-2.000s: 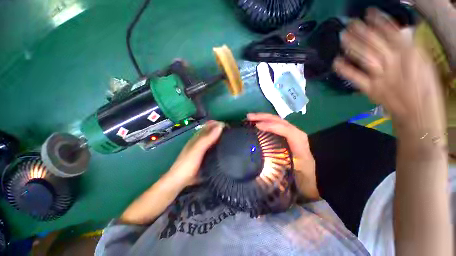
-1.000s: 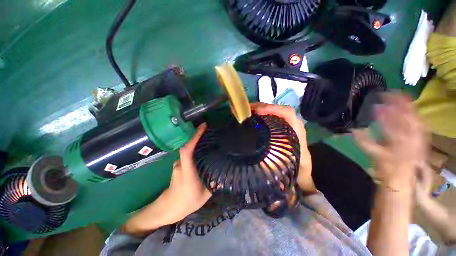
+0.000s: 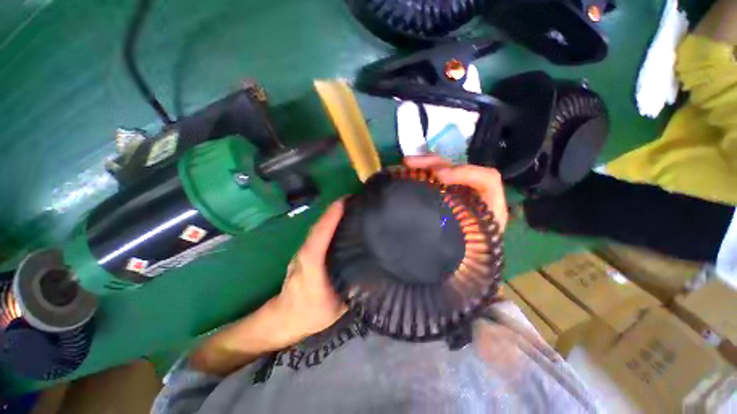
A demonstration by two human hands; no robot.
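Note:
A black clip fan (image 3: 412,234) is held between my two hands in front of my chest, its smooth round hub facing me and orange glints between its ribs. My left hand (image 3: 311,267) grips its left side. My right hand (image 3: 477,184) grips its upper right side; only part of it shows. The yellow buffing wheel (image 3: 349,128) stands just above the fan's upper left edge; I cannot tell whether they touch. The bench polisher (image 3: 153,226) has a black body and green ends. The grey-white polishing wheel (image 3: 55,289) is at its left end.
Black clip fans lie at the top and at upper right (image 3: 578,137), with white gloves (image 3: 440,129) partly under a clamp. Another fan (image 3: 48,348) is below the grey-white wheel. A black sleeve (image 3: 630,212) reaches in from the right. Cartons (image 3: 582,283) stand at lower right.
The polisher and wheels sit further left in view. The other person's bare hand at right is gone, and cartons show there. The held fan's hub is turned more squarely to the camera.

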